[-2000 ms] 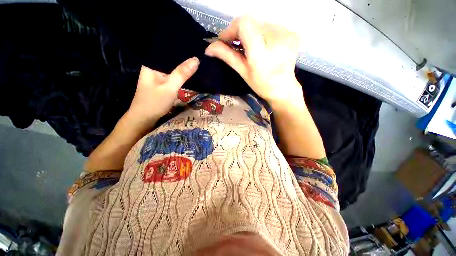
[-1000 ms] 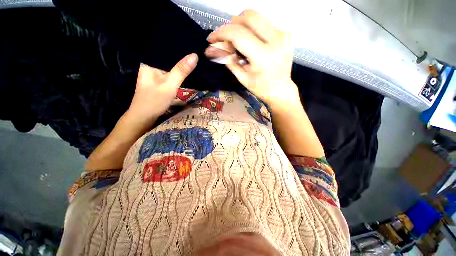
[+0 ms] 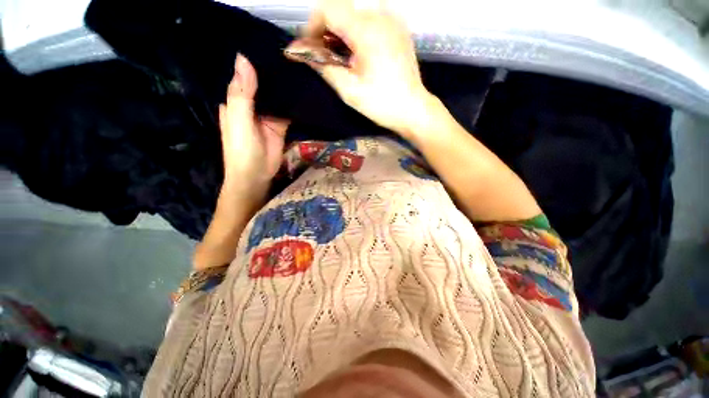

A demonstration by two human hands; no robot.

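The black garment piece (image 3: 194, 47) lies over the table edge and my lap at upper left. My left hand (image 3: 250, 128) rests at the garment, thumb up on its near side; its other fingers are mostly hidden by the cloth. My right hand (image 3: 373, 66) is closed around small thread snips (image 3: 317, 56), whose short metal blades point left over the garment. A bit of red shows inside the fist. No thread end can be made out.
The white machine table edge (image 3: 544, 66) with its printed scale runs across the top. More black cloth (image 3: 575, 155) hangs at the right, and crumpled cloth (image 3: 93, 148) at the left. Grey floor (image 3: 140, 264) and blurred items show at the lower corners.
The view has turned, so the table edge runs flatter. My right hand has moved up and left, with the snips now clearly visible. My left hand is more upright.
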